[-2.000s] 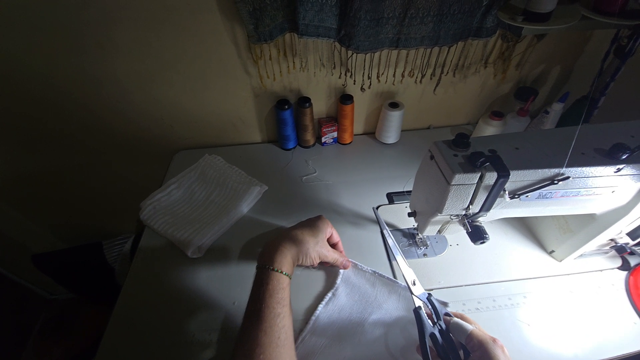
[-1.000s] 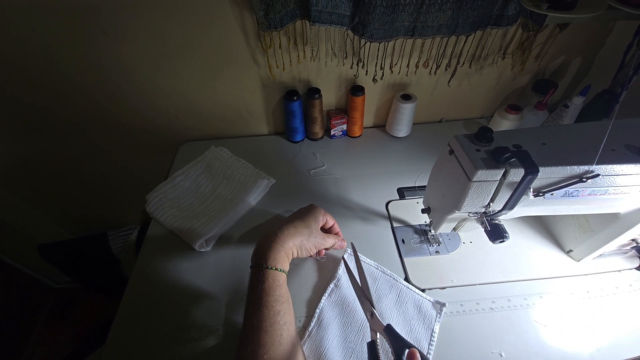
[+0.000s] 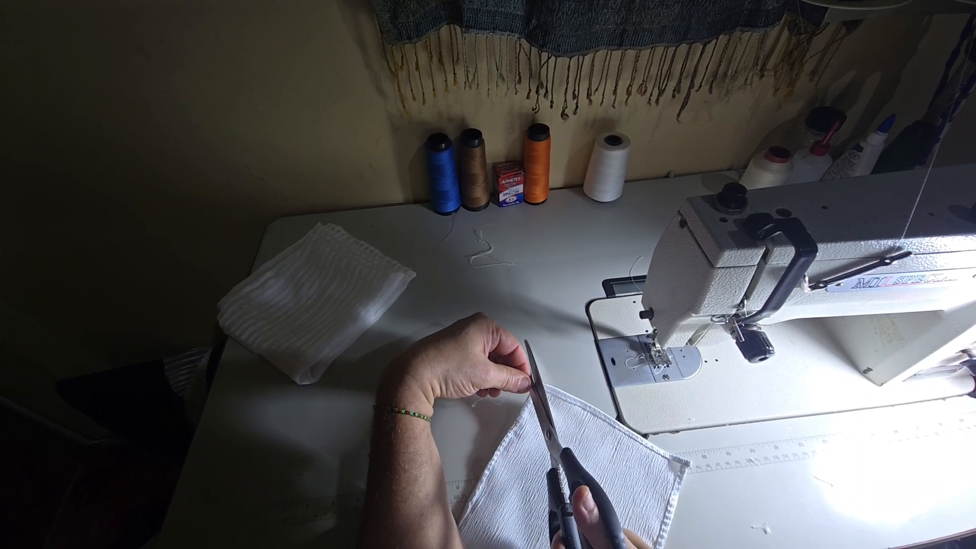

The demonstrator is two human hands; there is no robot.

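A white textured cloth [image 3: 610, 446] with stitched edges lies at the lower middle, one corner pointing up toward my left hand. My left hand [image 3: 473, 362], with a beaded bracelet at the wrist, pinches its fingertips together just above that corner, apparently on a thread too fine to make out. My right hand [image 3: 591, 518], mostly out of frame at the bottom, holds black-handled scissors [image 3: 550, 435] over the cloth. The blades are nearly closed, and their tips are beside my left fingertips. Right of them, the needle area of a white sewing machine [image 3: 686, 290] is lit.
A folded white cloth [image 3: 313, 301] lies on the table at left. Blue [image 3: 442, 175], brown [image 3: 473, 171], orange [image 3: 537, 164] and white [image 3: 607, 169] thread spools stand along the wall beside a small red box [image 3: 508, 184]. Loose thread [image 3: 484, 255] lies before them. Fringed fabric [image 3: 610, 30] hangs above.
The scissors have moved left and up from the cloth's right side to its upper corner, and their blades have come closer together. My left fingers have left the cloth's edge for just above the corner.
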